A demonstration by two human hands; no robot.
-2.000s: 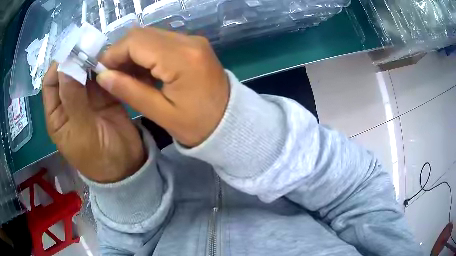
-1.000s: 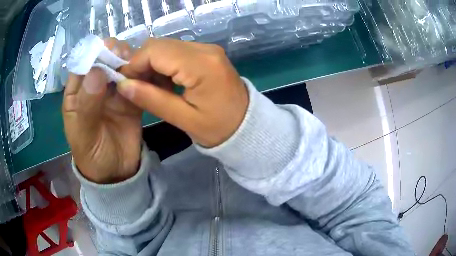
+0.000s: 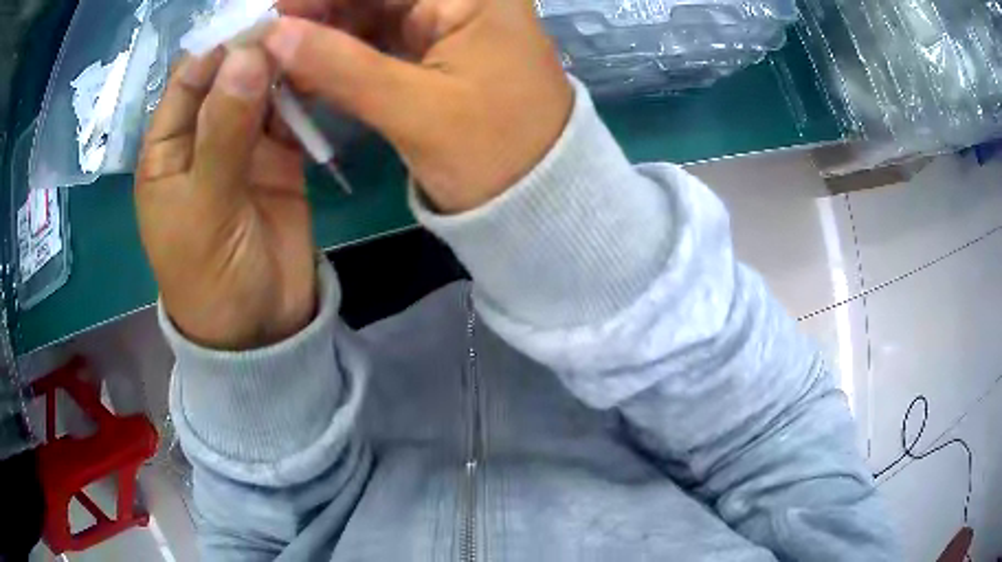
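Note:
My left hand (image 3: 231,198) is raised at the upper left, palm toward me, its thumb and fingers pinching a white piece (image 3: 236,27) near the top edge. My right hand (image 3: 440,99) meets it from the right, thumb and fingertips on the same white piece; its upper part is cut off by the frame. A slim white insert (image 3: 303,126) with a thin metal pin points down and right from between the hands. Its upper end is hidden by the fingers.
A clear parts box (image 3: 60,143) with white slips (image 3: 101,110) is at the left, a labelled box (image 3: 42,247) below it. Stacked clear trays (image 3: 670,44) and a clear bag (image 3: 923,66) lie on the green bench (image 3: 703,126). A red stool (image 3: 99,461) stands lower left.
Both hands have moved up together toward the top edge. The loose white sheet-like piece is now pinched between the fingertips, and the insert with its pin now shows below them.

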